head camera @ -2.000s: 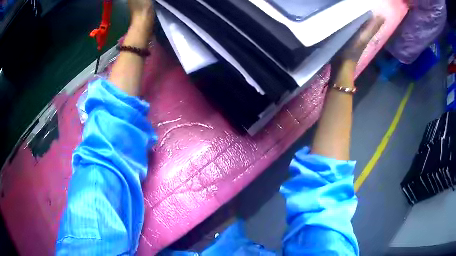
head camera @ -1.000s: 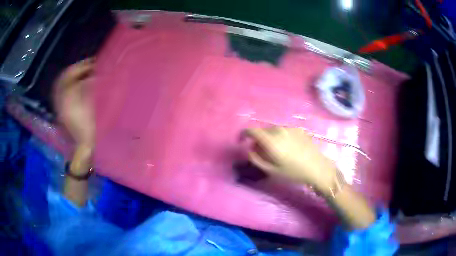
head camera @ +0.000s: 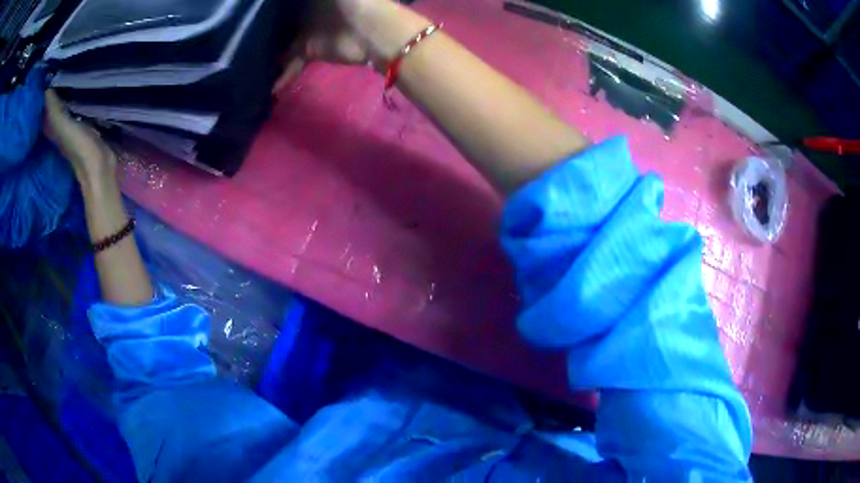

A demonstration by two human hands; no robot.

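A thick stack of black panels (head camera: 160,71) with white-grey layered edges sits at the upper left of the pink-covered bench. A dark glossy panel with a pale border lies on top, cut off by the picture's top edge. My left hand (head camera: 79,141) is at the stack's left near corner, its fingers partly hidden by the stack. My right hand (head camera: 325,40) is against the stack's right side, partly cut off by the top edge. The two hands hold the stack between them.
The pink-covered bench (head camera: 377,236) runs across the view. A round clear plastic dish (head camera: 758,200) with dark bits stands at the right. A black stack (head camera: 830,302) is at the right end. Blue-clad fabric (head camera: 28,170) shows at the left edge. A red-orange item (head camera: 832,145) is at the far right.
The view has swung. My right hand has moved from above the bench middle to the stack at the left. My left hand stays by the left-hand stack, and both hands now grip it.
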